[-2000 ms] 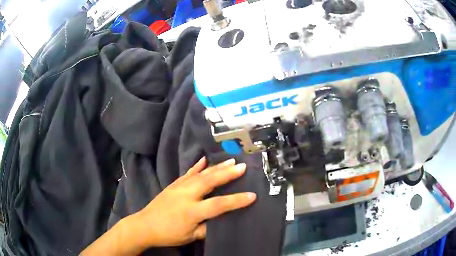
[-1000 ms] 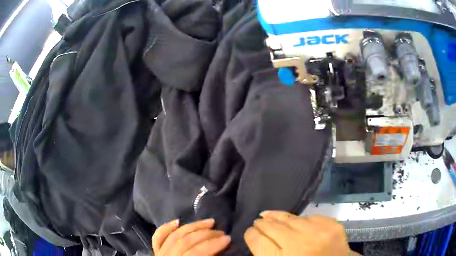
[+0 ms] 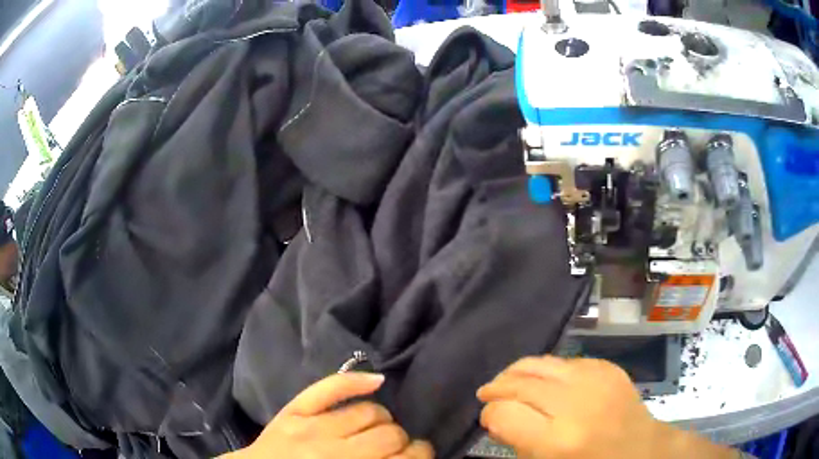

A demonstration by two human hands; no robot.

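A dark charcoal garment piece (image 3: 485, 287) lies left of the overlock machine (image 3: 611, 116), its right edge beside the metal presser foot area (image 3: 579, 233). My left hand (image 3: 337, 421) holds the cloth at the bottom centre, just below a small silvery zip end (image 3: 357, 360). My right hand (image 3: 561, 408) holds the garment's near right edge, below the foot, fingers curled. The fingertips of my left hand are partly hidden by cloth and the picture's edge.
A large pile of the same dark cloth (image 3: 171, 224) fills the left. Grey tension dials (image 3: 678, 166) and an orange-and-white label (image 3: 680, 298) are on the machine. A red-and-blue item (image 3: 788, 351) and black lint lie on the white table (image 3: 718, 394) at the right.
Two seconds ago one hand lay flat on a strip by the foot; now both hands hold the garment lower down. Since one second ago, the view has shifted and the left hand covers part of the zip.
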